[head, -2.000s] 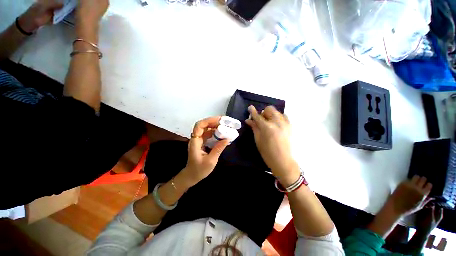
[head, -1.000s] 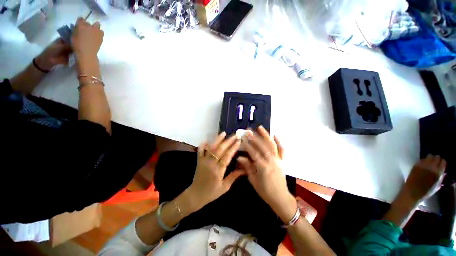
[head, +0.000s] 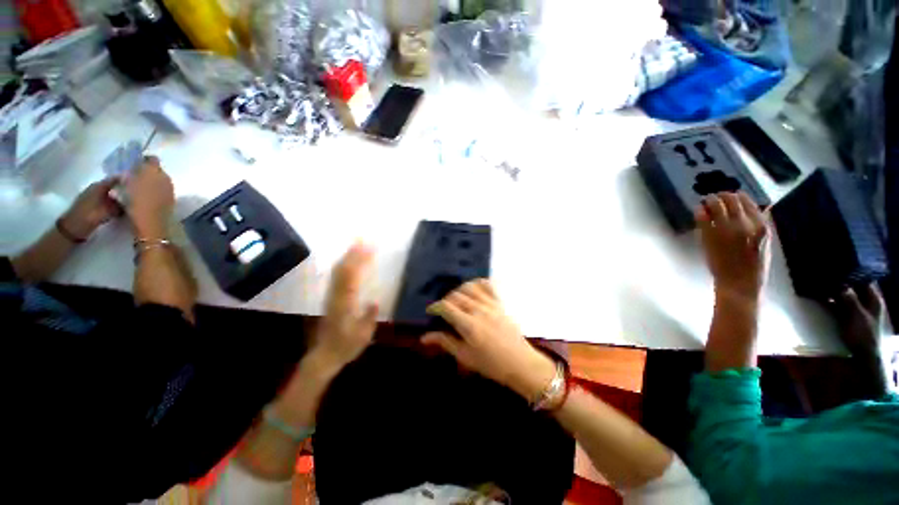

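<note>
A black insert box (head: 455, 258) with dark, empty cutouts lies in front of me at the table's near edge. My right hand (head: 483, 325) is on its near end, fingers over the top and thumb at the edge. My left hand (head: 347, 306) is blurred, empty and open, to the left of this box and apart from it. A filled insert box (head: 271, 263) stands further left. It holds two white earbuds (head: 228, 218) in its slots and a white charging case (head: 247, 246) with a blue strip in the larger cutout.
At right, a person's hand (head: 734, 242) touches another empty insert box (head: 662, 178); stacked black boxes (head: 833, 237) stand beyond. A smartphone (head: 393, 112), a red box (head: 345, 79), a silvery heap (head: 286, 108) and a blue bag (head: 715, 84) lie at the far side. Another person's hands (head: 148, 192) are at left.
The filled box now stands at the left, and my left hand has come off it. An empty box is in front of me under my right hand. The right neighbour's hand has reached the other box.
</note>
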